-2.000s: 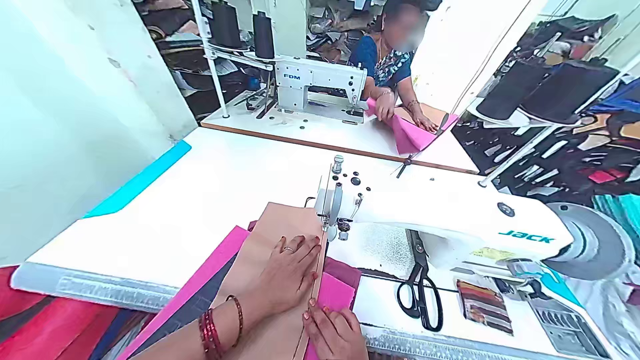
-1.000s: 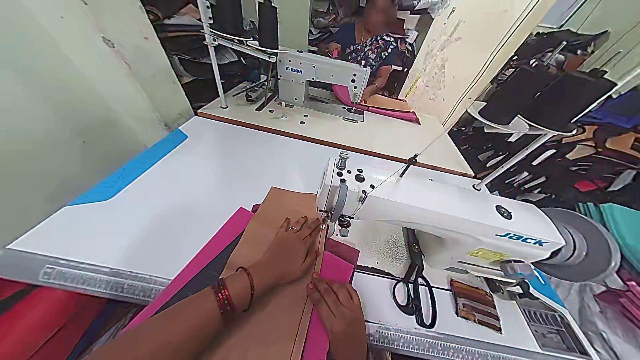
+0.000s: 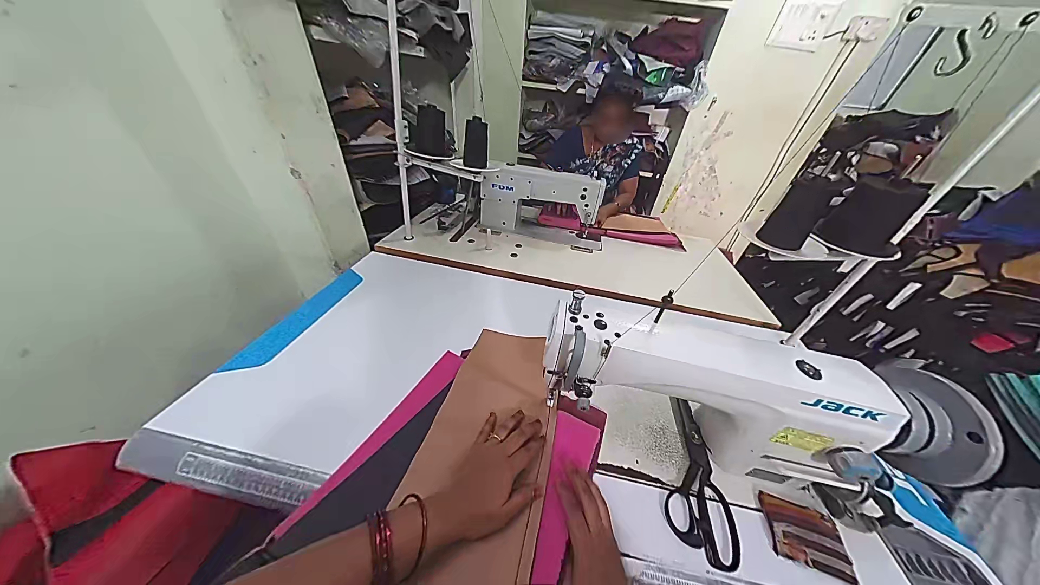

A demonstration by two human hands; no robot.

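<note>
My left hand point(image 3: 491, 475) lies spread and flat on a tan fabric panel point(image 3: 487, 374), just left of its folded edge, wearing a ring and red bangles. Beside it, my right hand point(image 3: 587, 528) rests with extended fingers on pink fabric point(image 3: 573, 443) along that same edge. The tan panel runs under the needle and presser foot point(image 3: 552, 396) of a white Jack sewing machine point(image 3: 723, 366). Under the tan panel, to the left, show dark grey fabric point(image 3: 366, 451) and a pink strip point(image 3: 390, 422). Neither hand grips anything visibly.
Black-handled scissors point(image 3: 700, 504) lie right of my right hand, near a striped fabric swatch point(image 3: 804, 532). Across the white table point(image 3: 422, 301), a person point(image 3: 601, 154) works at an FDM sewing machine point(image 3: 540, 195). Thread cones point(image 3: 865, 215) stand right; red fabric point(image 3: 122, 520) hangs at left.
The tan panel has moved farther past the needle, away from me. My hands now lie farther back from the presser foot. The view has tilted up.
</note>
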